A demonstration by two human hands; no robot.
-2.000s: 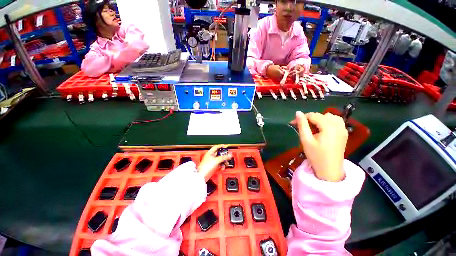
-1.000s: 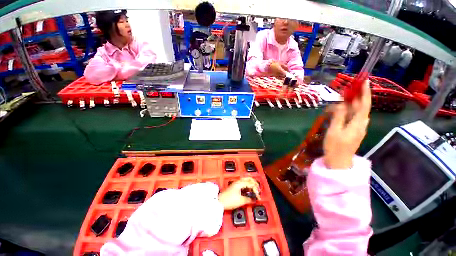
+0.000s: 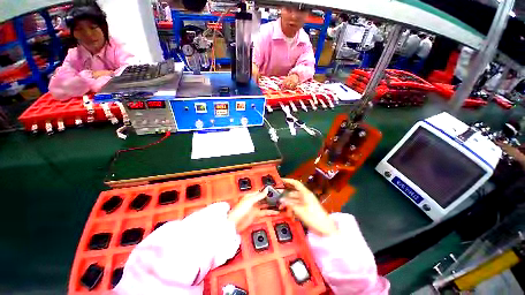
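Observation:
My left hand holds a smartwatch body, its back with the round sensor ring facing up, over the right part of the compartment tray. My right hand touches the same watch from the right, its fingertips at the watch's edge. The red-orange tray holds several dark watches at the left and several grey-backed ones at the right. The orange-brown clamp fixture stands open to the right of the tray, with no hand on it. My left forearm hides some pockets.
Behind the tray are a blue-fronted control box, a power supply, a white paper sheet and a dark upright cylinder. A white-cased monitor stands at the right. Two people in pink sit opposite, behind red trays.
My right hand has come from the raised fixture side down to the watch in my left hand. The fixture's upper part now stands raised. The view has shifted to the right.

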